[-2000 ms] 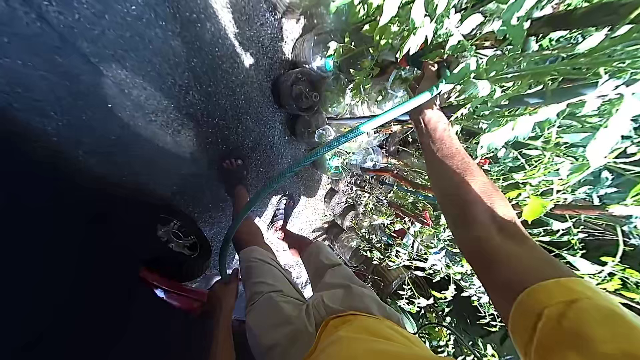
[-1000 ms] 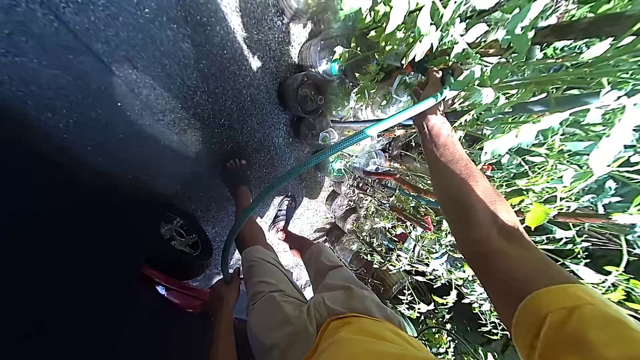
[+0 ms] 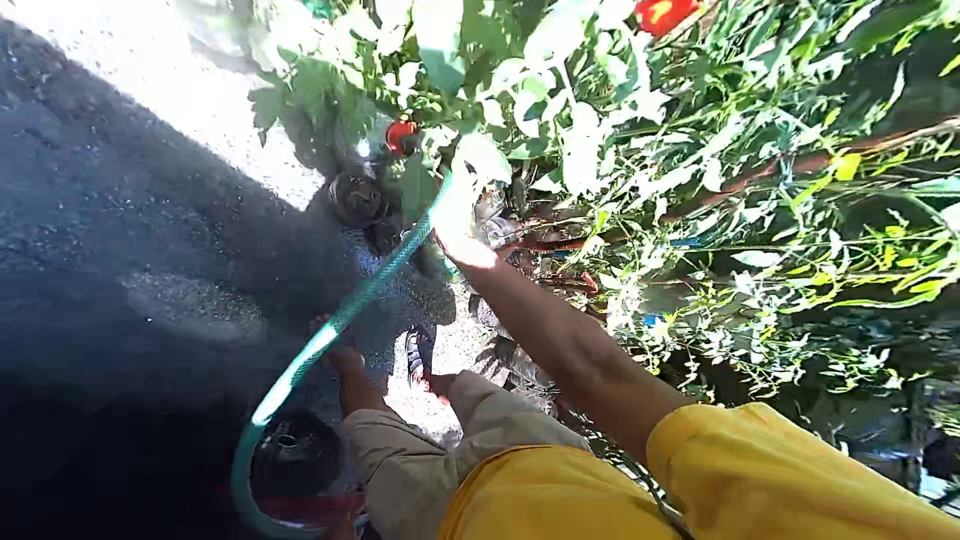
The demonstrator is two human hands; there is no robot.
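Note:
A green braided garden hose (image 3: 358, 301) curves from the bottom left up to the foliage. My right hand (image 3: 459, 217), washed out by sunlight and partly behind leaves, holds its upper part, fingers hardly visible. At the dark bottom edge, my left hand (image 3: 342, 526) shows only in part, where the lower bend of the hose runs into it. The hose's outlet is hidden among the leaves. Leafy plants (image 3: 585, 142) surround my right hand, with a red object (image 3: 401, 137) just left of and above it.
A dark rounded container (image 3: 360, 196) stands at the bed's edge, beside clear plastic bottles (image 3: 495, 225). At lower left, a wheel (image 3: 294, 444) and a red part (image 3: 319, 506) lie in shadow. My sandalled foot (image 3: 418, 352) is on the pavement (image 3: 180, 225). Another red object (image 3: 666, 13) shows at the top.
The view has shifted strongly. My right hand, with the hose, has come to a spot close by the dark rounded container; earlier it was farther right of it, among the plants. The hose now bends more sharply.

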